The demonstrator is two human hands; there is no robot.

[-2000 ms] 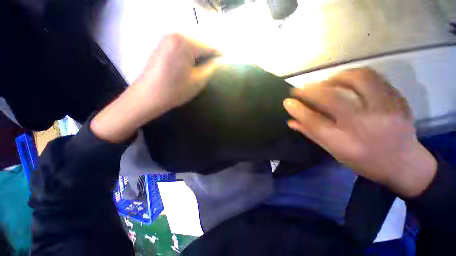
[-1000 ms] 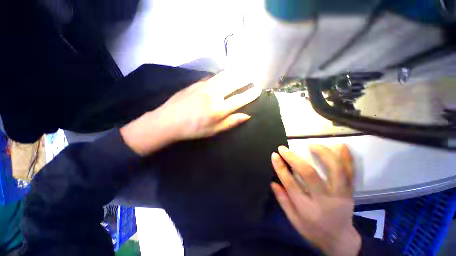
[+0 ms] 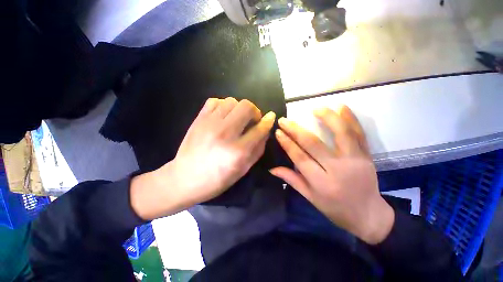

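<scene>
A large black cloth (image 3: 182, 71) lies flat over the left of the machine bed and hangs at the table's front edge. Its right edge runs down from the presser foot area (image 3: 266, 34). My left hand (image 3: 220, 146) lies on the cloth with its fingers curled and pinches the cloth near that edge. My right hand (image 3: 331, 165) is beside it, fingertips at the cloth edge, its other fingers spread over the white table. I cannot tell whether its fingertips grip the cloth. The needle is lost in the glare.
A black round fitting (image 3: 329, 23) is right of the foot. A small dark tool (image 3: 490, 60) lies far right on the bed plate (image 3: 397, 49). A blue crate (image 3: 463, 204) is below the table edge at right. A cardboard box (image 3: 21, 165) and another blue crate (image 3: 140, 240) are at left.
My left hand has moved back from the foot toward me and curled. My right hand has moved up and left beside it. The cloth lies more spread out at left.
</scene>
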